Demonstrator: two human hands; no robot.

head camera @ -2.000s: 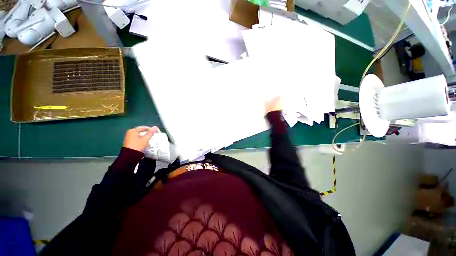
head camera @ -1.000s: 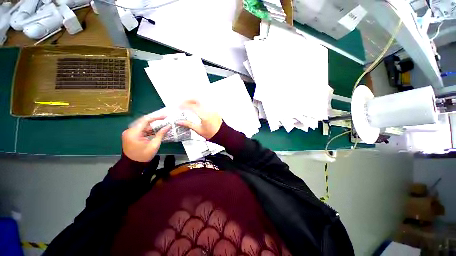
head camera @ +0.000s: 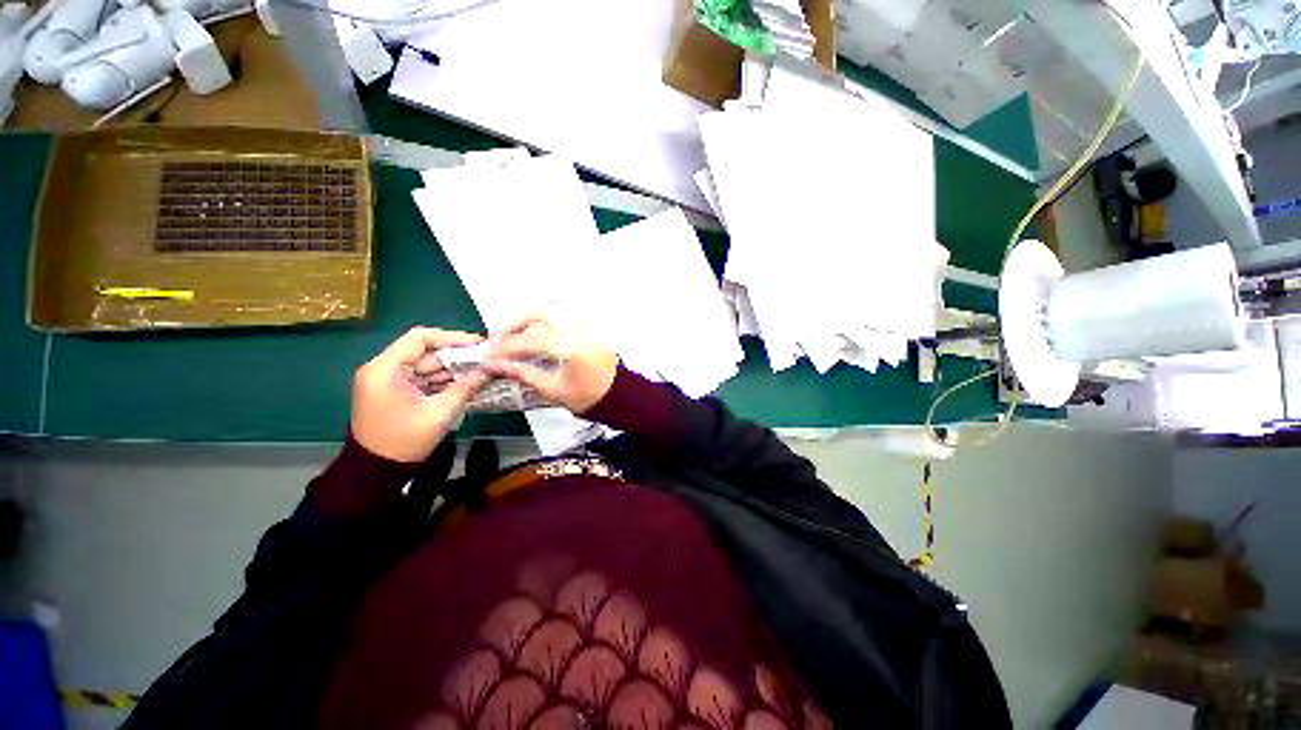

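Observation:
My left hand point(head camera: 405, 397) and my right hand point(head camera: 567, 367) meet above the bench's near edge. Both pinch a small white folded leaflet point(head camera: 492, 389) with faint print, largely hidden by the fingers. The left leaflet stack point(head camera: 507, 228), of long narrow white sheets, lies just beyond my hands, its near end partly behind my right hand. The middle leaflet stack point(head camera: 671, 292) touches its right side. The right leaflet pile point(head camera: 835, 214) is larger, with fanned, jagged near edges.
A shallow carton tray point(head camera: 86, 257) with a dark grid block point(head camera: 257, 207) and a yellow stick point(head camera: 146, 294) lies left. A small open carton point(head camera: 702, 64) and white flat sheets point(head camera: 571, 86) are behind. White devices point(head camera: 100, 57) lie upper left. A roll point(head camera: 1149, 307) on its holder is right.
Two seconds ago my right hand was at the right, over a large white sheet. It came back to my left hand. Since one second ago, the held leaflet looks smaller and the fingers are closer together.

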